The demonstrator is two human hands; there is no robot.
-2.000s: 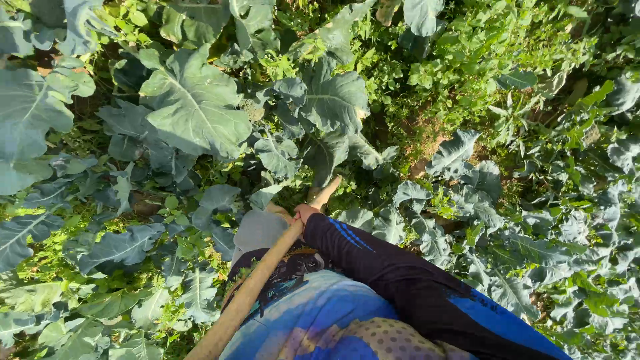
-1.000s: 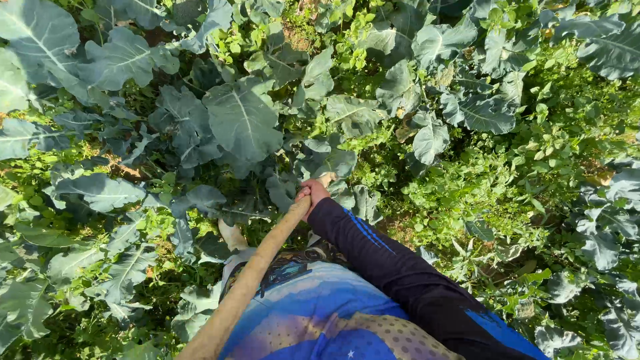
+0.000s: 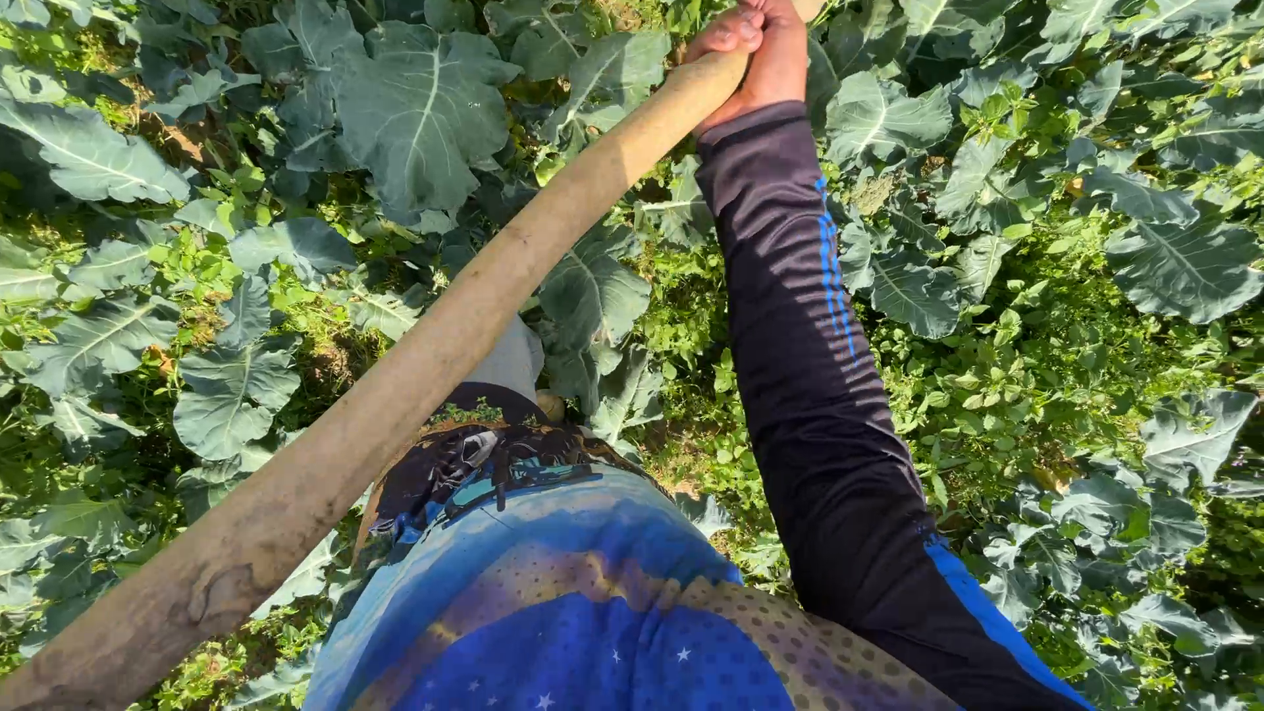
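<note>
My right hand [image 3: 755, 59], at the top edge of the head view, is closed around a long, smooth wooden pole [image 3: 425, 370]. The pole slants from there down to the lower left corner, passing over my legs. Its upper end shows just beyond the hand, and its lower end runs out of the frame. A black sleeve with blue stripes [image 3: 790, 326] covers the right arm. My left hand is not in view. Broad blue-green leaves of brassica plants [image 3: 425, 114] lie below and around the hand and pole.
Low bright green weeds [image 3: 997, 395] grow thickly between the brassica plants on the right. More large leaves [image 3: 232, 395] stand on the left, close to the pole. A light trouser leg [image 3: 509, 360] shows among the foliage below the pole.
My right hand, still gripping the pole, has moved up and to the right in the view, with the arm stretched farther out. The view itself has shifted over the plants.
</note>
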